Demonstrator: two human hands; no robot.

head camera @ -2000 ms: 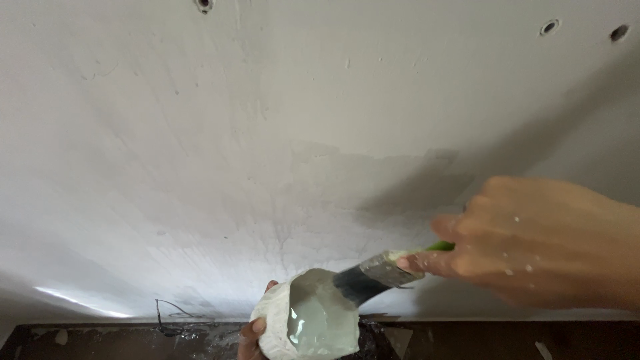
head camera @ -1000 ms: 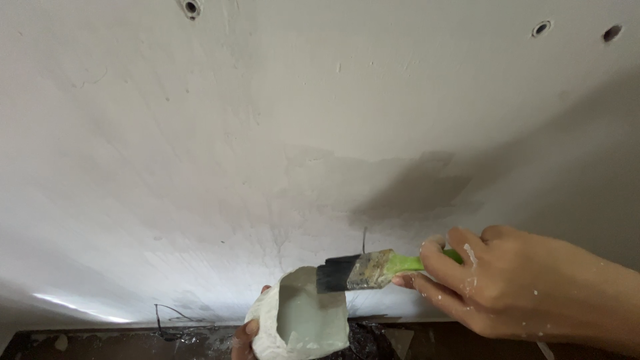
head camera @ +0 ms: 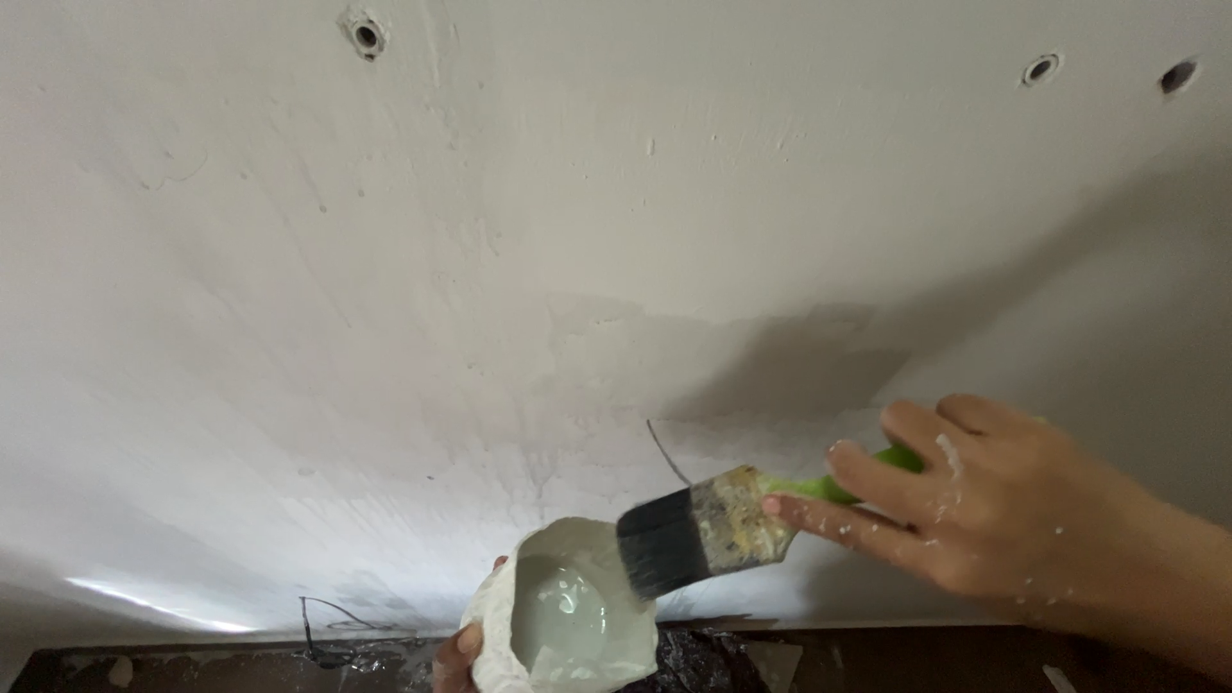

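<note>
My right hand (head camera: 962, 500), spotted with pale paint, grips the green handle of a paintbrush (head camera: 731, 525) at the lower right. The brush has dark bristles and a metal ferrule smeared with paint. Its bristles touch or overlap the right rim of a white, paint-crusted container (head camera: 496, 616); which of the two cannot be told. Pale, glossy liquid (head camera: 568, 616) lies inside. My left hand (head camera: 457, 659) holds this container from the left, mostly hidden behind it and by the frame's lower edge.
A pale wall (head camera: 577, 241) with damp-looking patches and drip marks fills the view. Holes (head camera: 366, 37) open near its top. Along its foot runs a dark, paint-spotted surface (head camera: 221, 664) with a thin dark wire (head camera: 306, 630) and crumpled dark plastic (head camera: 703, 659).
The brush's bristles, which dipped into the container's opening two seconds ago, have come out to its right rim. My right hand has shifted lower and shows more of the green handle.
</note>
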